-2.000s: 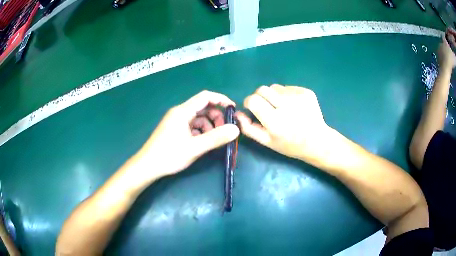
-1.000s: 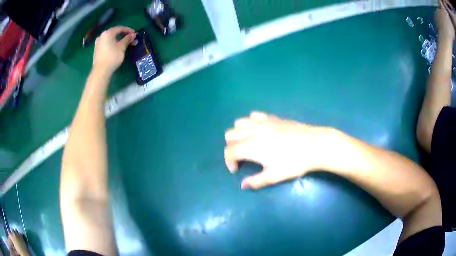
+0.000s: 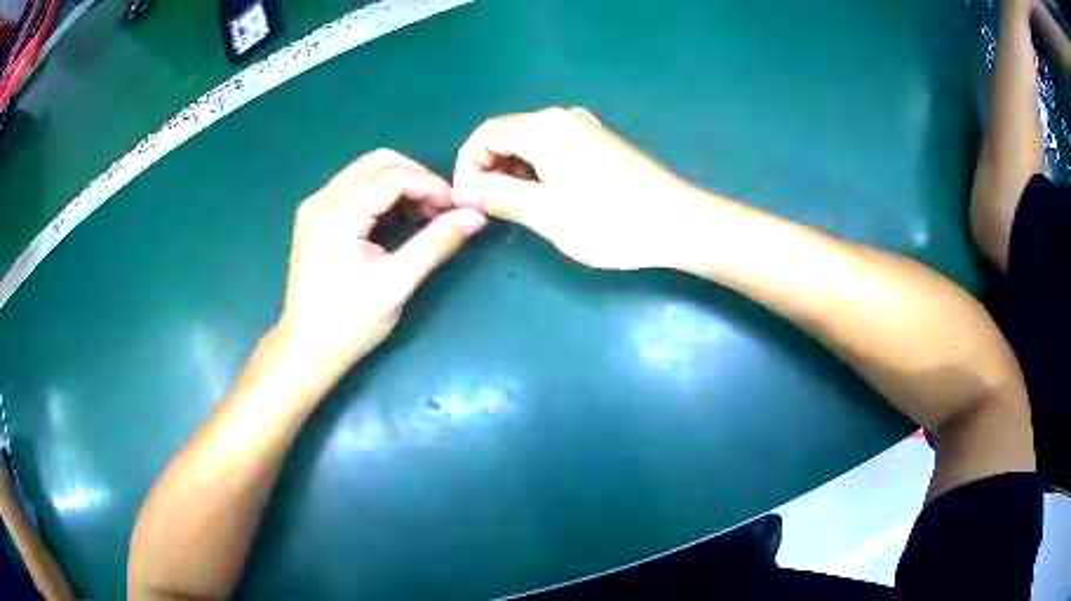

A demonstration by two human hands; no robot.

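Observation:
My left hand (image 3: 358, 241) and my right hand (image 3: 564, 182) meet above the green work surface (image 3: 564, 470), left of the picture's centre. The thumb and fingertips of both hands are pinched together and touch each other. Any small part between the fingertips is hidden or too small to tell. A half-assembled handset (image 3: 248, 29) with a silvery patterned block lies beyond the pale rail at the top left, cut off by the picture's edge and apart from both hands.
A pale worn rail (image 3: 194, 123) curves across the upper left. Red trays (image 3: 26, 53) stand at the far upper left. A neighbour's arm (image 3: 1008, 129) is at the right edge beside small white bits. Another person's arm (image 3: 29, 546) shows at the lower left.
A second ago my left hand was at the handset beyond the rail; now it is back over the work surface, fingertips against my right hand's. The handset from two seconds ago has left my hands.

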